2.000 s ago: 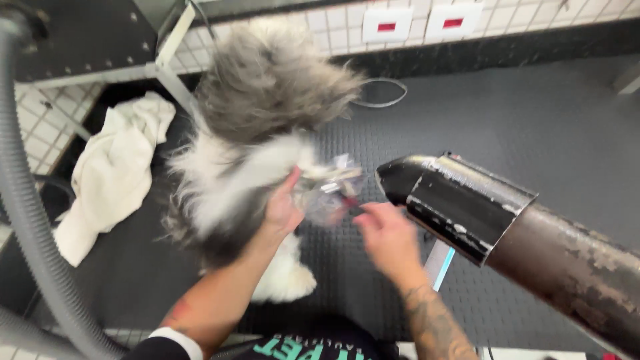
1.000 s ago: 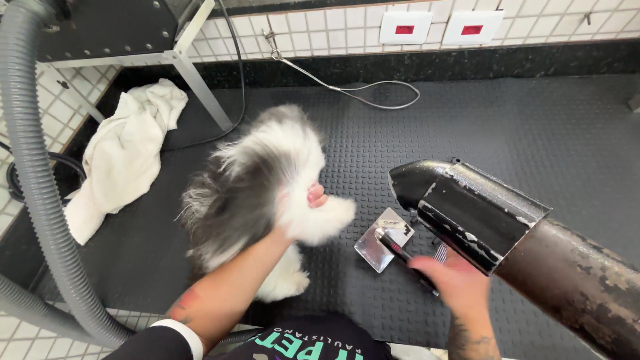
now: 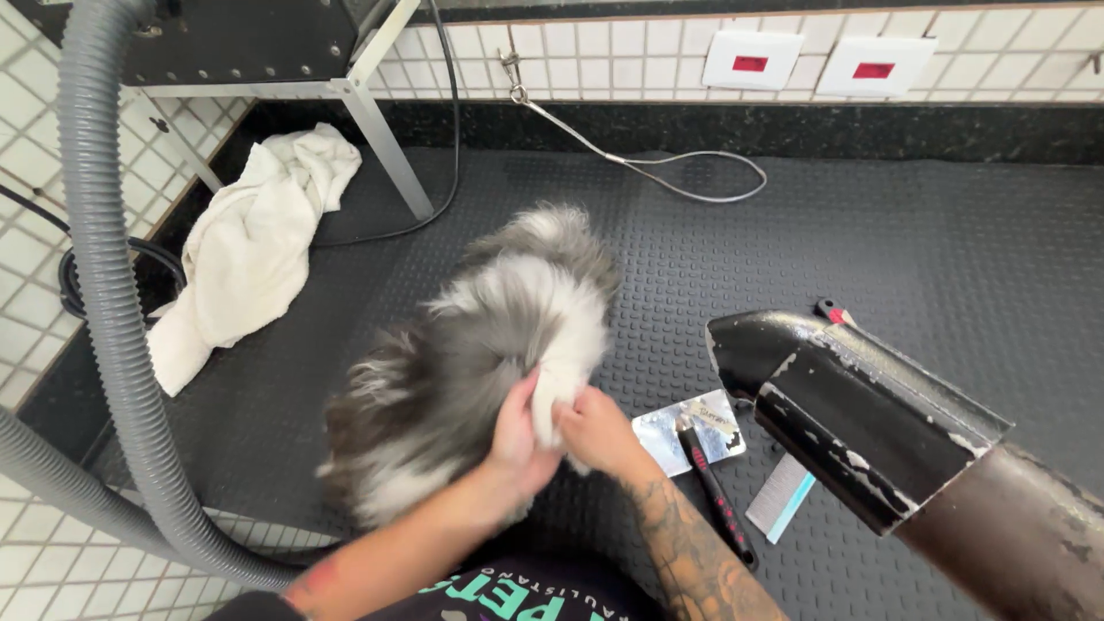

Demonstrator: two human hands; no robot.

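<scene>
A fluffy grey and white dog [image 3: 483, 345] is on the black rubber mat, just left of the middle; its face cannot be made out. My left hand [image 3: 522, 435] holds one of its white legs from the left and below. From the right, my right hand [image 3: 599, 431] closes its fingers on the same leg. Right of my hands lies a clear plastic packet [image 3: 724, 414] bearing writing, with a black and red handled grooming tool [image 3: 718, 496] resting across it. A metal comb [image 3: 780, 498] with a blue edge lies farther right.
A dryer's worn metal nozzle [image 3: 845, 414] reaches in from the right above the mat, with another tool's handle [image 3: 830, 309] behind it. A white towel [image 3: 259, 233] and a grey ribbed hose [image 3: 108, 285] are at left. A cable loop [image 3: 716, 200] hangs onto the mat at the back wall.
My right hand has let go of the dark-handled tool, which now lies on the packet, and has moved left onto the dog's leg. Two seconds ago both hands were at the packet.
</scene>
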